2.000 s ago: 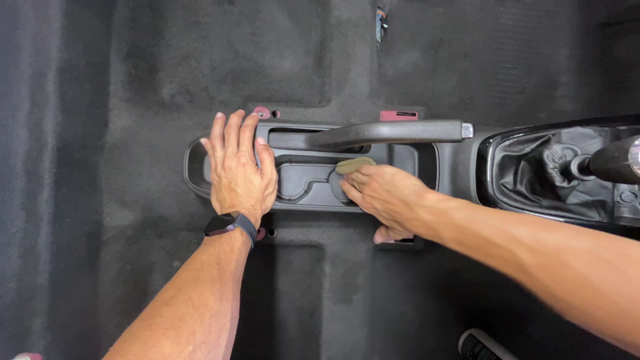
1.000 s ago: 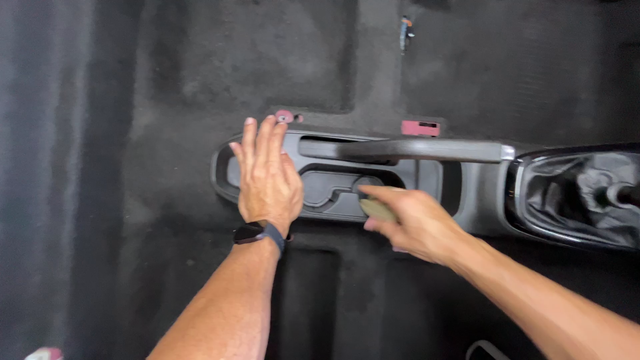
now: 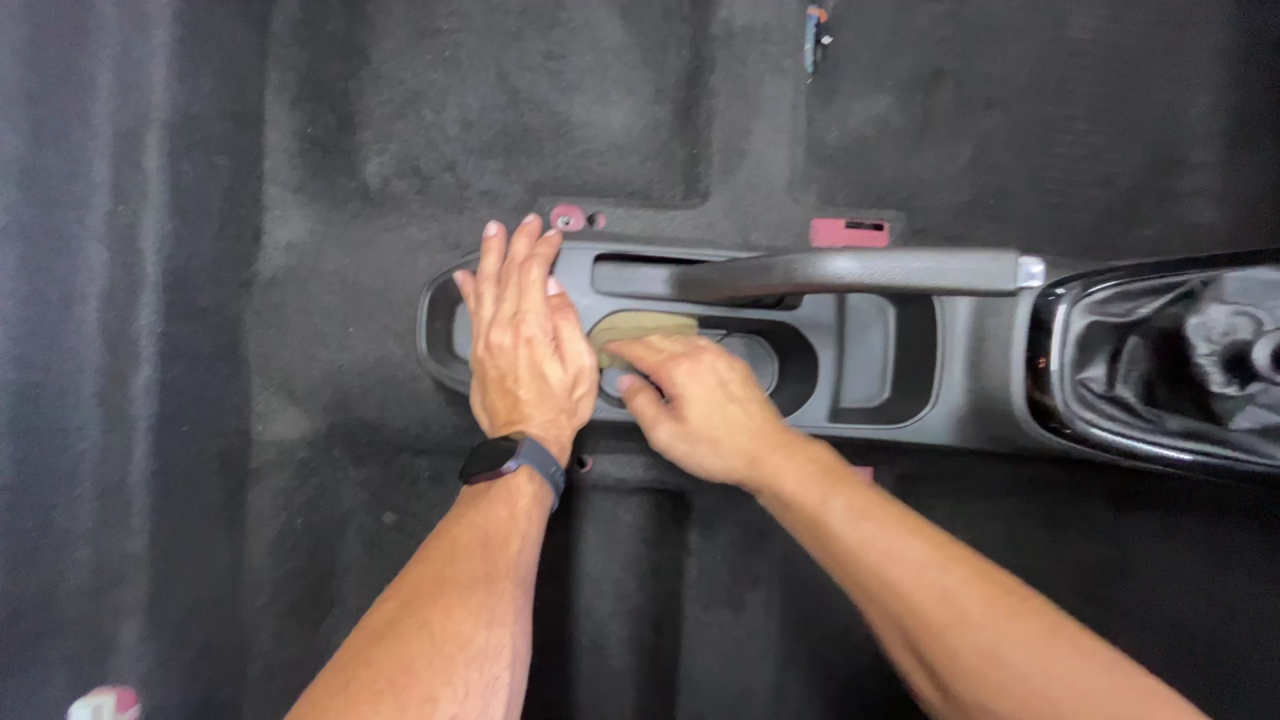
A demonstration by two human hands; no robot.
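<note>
My left hand (image 3: 530,355), with a dark watch (image 3: 512,462) on its wrist, lies flat across the rear part of a grey plastic centre console (image 3: 985,370). Under my right hand (image 3: 700,400) a yellowish-green cloth or pad (image 3: 640,328) is pressed into the cup holder recess (image 3: 795,365), against its left and upper wall. The fingers partly cover the pad. Above my right hand the handbrake lever (image 3: 850,273) runs lengthwise along the console.
A black gear lever boot (image 3: 1130,350) in a glossy surround is at the right. Dark carpet (image 3: 480,110) surrounds the console, with pinkish-red metal mounts (image 3: 848,233) showing through it. A small blue and orange object (image 3: 812,40) lies at the top.
My right hand has moved the pad from the right end of the cup holder recess to its left end, close to my left hand. My left hand stays on the console.
</note>
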